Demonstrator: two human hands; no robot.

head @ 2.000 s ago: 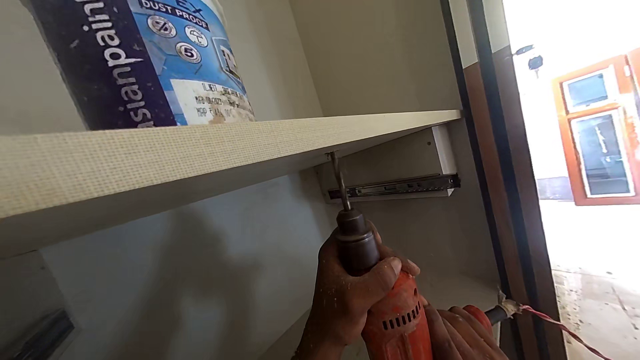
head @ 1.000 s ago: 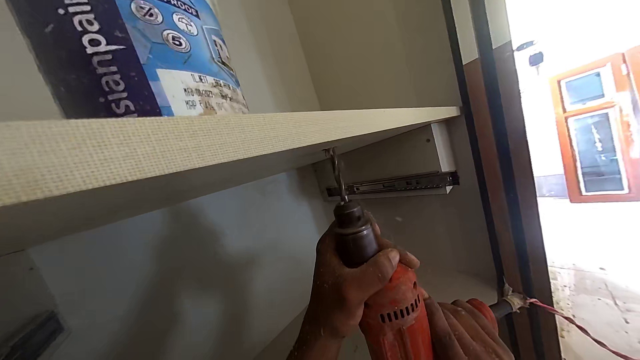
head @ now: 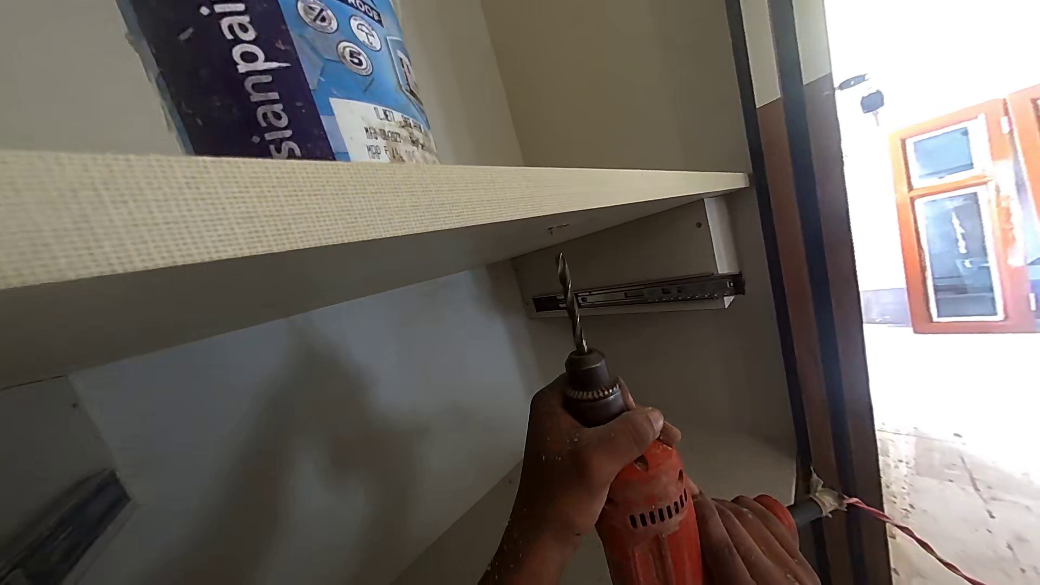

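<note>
A red corded power drill (head: 650, 512) points upward at the lower right. My left hand (head: 581, 455) wraps around its front, just below the chuck (head: 591, 386). My right hand (head: 751, 536) grips the drill's rear part, near the cord; part of it is cut off by the frame. The twist drill bit (head: 570, 305) stands free in the air, its tip a little below the underside of the shelf board (head: 390, 199). A small mark or hole (head: 557, 228) shows in that underside.
A paint bucket (head: 268, 81) stands on the shelf. A metal drawer slide (head: 650, 292) is fixed to a side block behind the bit, and a dark slide (head: 65, 524) lies at lower left. The cabinet's edge frame (head: 804, 244) and a twisted cord (head: 910, 536) are at right.
The drill bit's tip was in the shelf's underside in the earlier frames. Both hands have lowered the drill, and the whole bit is now out of the board.
</note>
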